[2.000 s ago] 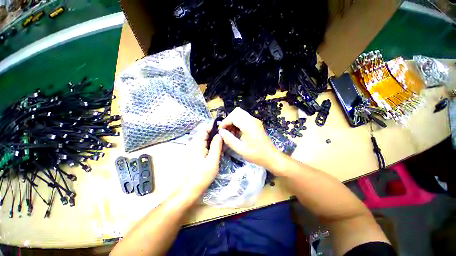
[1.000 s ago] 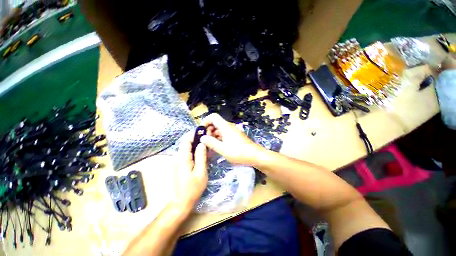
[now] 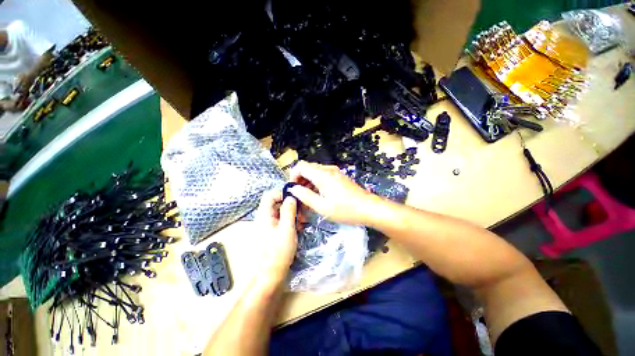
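Observation:
My left hand (image 3: 277, 226) holds a small black housing (image 3: 289, 189) upright above the bench, its top end showing between the fingers. My right hand (image 3: 324, 191) has its thumb and fingertips at the top end of that housing; whether a tiny part is between them cannot be told. A crumpled clear plastic bag (image 3: 334, 261) lies under and in front of my hands, partly hidden by them. Grey-black housings (image 3: 207, 269) lie side by side left of my left hand. Small black fittings (image 3: 379, 156) lie in a loose heap beyond my right hand.
A large open carton (image 3: 445, 35) full of black parts stands at the back. A bubble wrap bag (image 3: 219, 174) lies left of my hands. Cable leads (image 3: 104, 236) lie far left. A phone (image 3: 470, 101), keys (image 3: 505, 115) and orange flex cables (image 3: 532, 69) lie right. A pink stool (image 3: 592, 215) stands beyond the edge.
The view has shifted and tilted. My hands stay together at the housing; its holed face, visible a second ago, is now mostly covered by my fingers.

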